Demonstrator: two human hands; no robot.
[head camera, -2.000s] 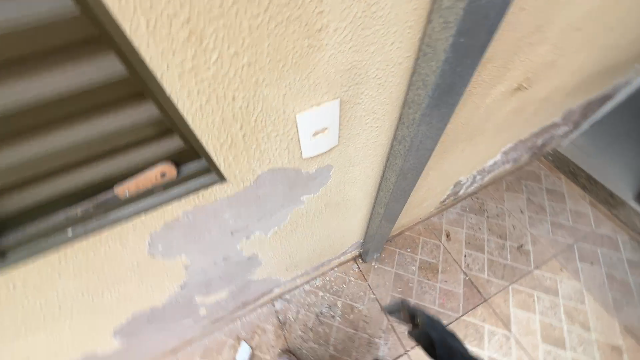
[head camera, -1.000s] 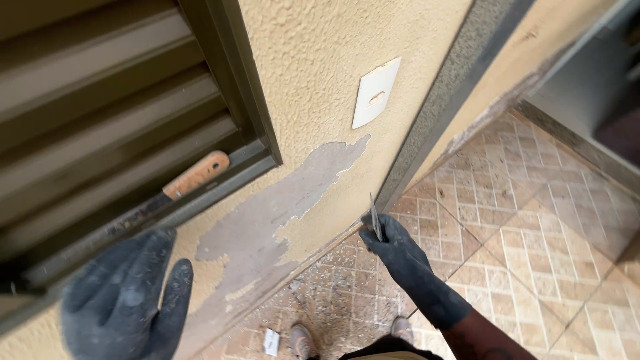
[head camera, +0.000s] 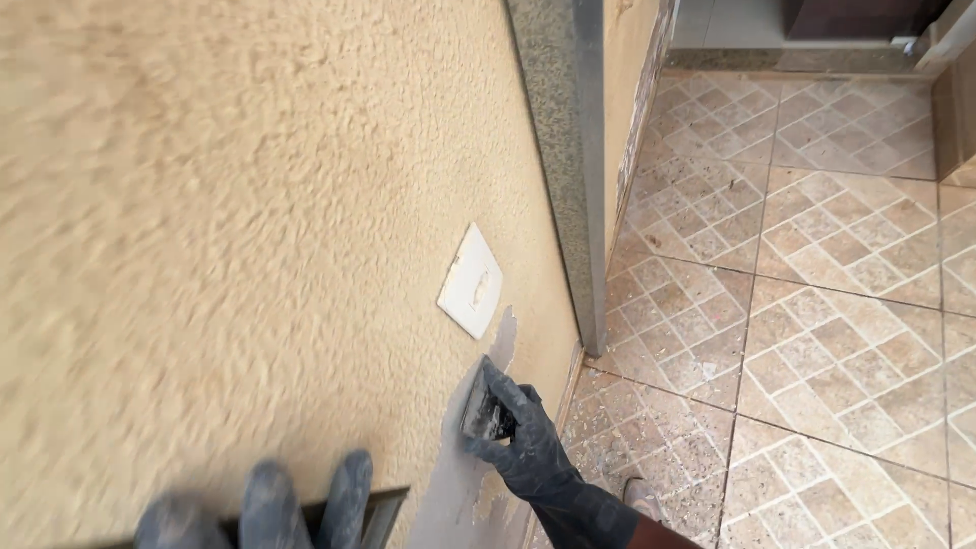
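Note:
My right hand (head camera: 526, 442), in a dusty dark glove, grips a flat metal scraper blade (head camera: 482, 408) against the wall, over a grey bared patch (head camera: 450, 473) in the textured yellow paint. Just above the blade sits a white wall plate (head camera: 473, 282). At the bottom left the gloved fingers of my left hand (head camera: 267, 507) are spread at the corner of the dark window frame (head camera: 387, 511); its palm is out of view. Whether those fingers touch the wall or frame I cannot tell.
A stone and metal door frame (head camera: 568, 175) stands right of the wall plate. Paint flakes lie scattered on the tiled floor (head camera: 831, 328). Part of a shoe (head camera: 643, 496) shows below, and a doorway sill (head camera: 801, 61) crosses the top right.
My right hand has brought the blade from beside the door frame onto the bared patch. The view has shifted, and the orange-handled tool on the louvres is out of sight.

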